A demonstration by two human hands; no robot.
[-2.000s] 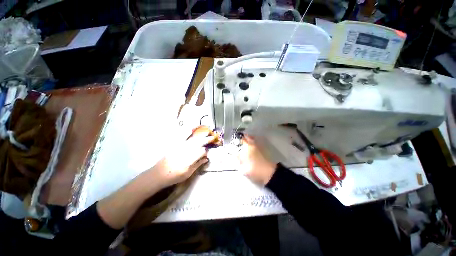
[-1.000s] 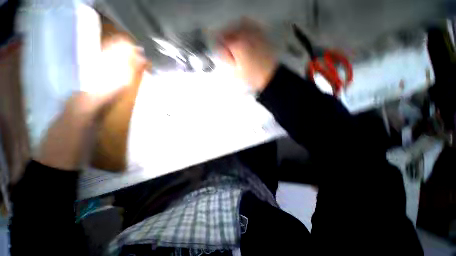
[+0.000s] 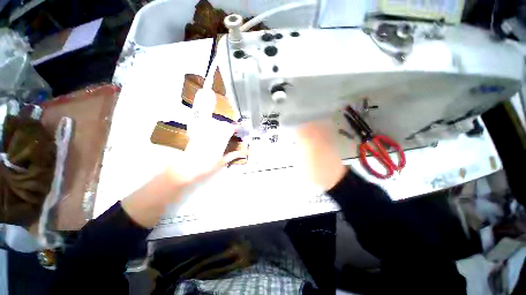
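Brown fabric pieces (image 3: pixel 171 136) with dark edges lie on the white table left of the needle area, partly under my left hand. My left hand (image 3: pixel 205 147) rests on the fabric, its fingers toward the presser foot (image 3: pixel 271 124); glare washes out the fingers. My right hand (image 3: pixel 318 152) is blurred, right of the needle, above the table; whether it holds anything cannot be seen. The off-white sewing machine (image 3: pixel 369 75) stands behind my hands. Red-handled scissors (image 3: pixel 382 155) lie right of my right hand.
A white tub (image 3: pixel 153 26) with brown pieces (image 3: pixel 207 20) is behind the table. A brown board (image 3: pixel 83 144) at left bears a tied brown bundle (image 3: pixel 23 164) and a pale cord (image 3: pixel 59 167). Brown cloth (image 3: pixel 210 260) and checked cloth (image 3: pixel 248 280) lie below the table edge.
The view tipped down, then back up. The left hand is back beside the needle, over brown pieces spread on the table. The right hand has moved right of the needle.
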